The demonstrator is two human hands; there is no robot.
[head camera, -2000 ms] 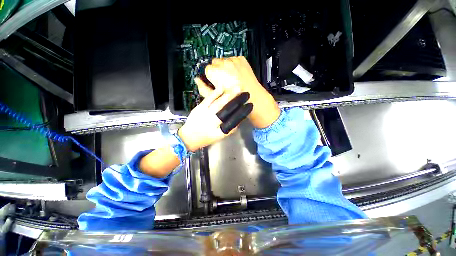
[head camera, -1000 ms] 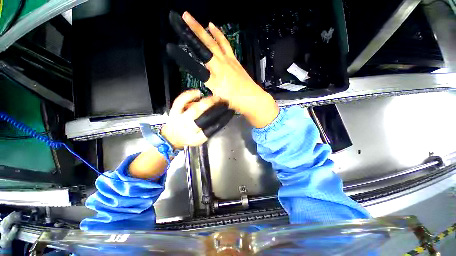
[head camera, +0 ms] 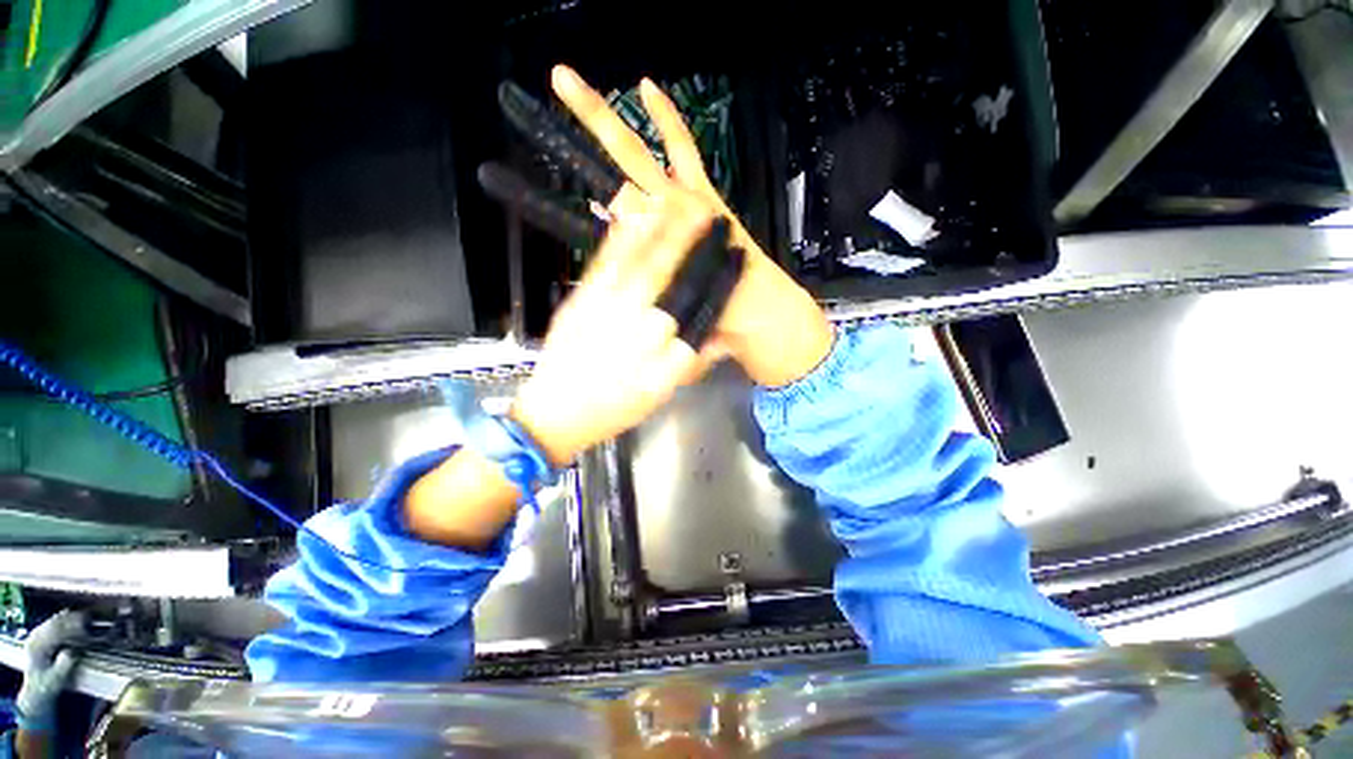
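Observation:
My right hand (head camera: pixel 720 245) is spread over the parts bin, with black finger cots on two fingers (head camera: pixel 557 141). Its bare fingers point up and away. My left hand (head camera: pixel 594 356) is blurred and lies across the palm area of my right hand. Black finger cots (head camera: pixel 700 282) also cover fingers of my left hand. Its fingertips are partly hidden, so whether they grip anything cannot be told. Green pieces (head camera: pixel 712 126) lie heaped in the bin behind my right hand. A blue wrist strap (head camera: pixel 519 457) is on my left wrist.
A second black bin (head camera: pixel 1024 274) with white scraps stands to the right. An empty black tray (head camera: pixel 356 252) stands left. The conveyor rail (head camera: pixel 1143 267) runs below them. A dark flat device (head camera: pixel 1009 389) lies on steel. Another person's gloved hand (head camera: pixel 52 653) is at lower left.
My right hand has opened from its earlier bent pose and stays spread. My left hand has moved up and right, from near the rail onto my right hand. A gloved hand shows more at lower left.

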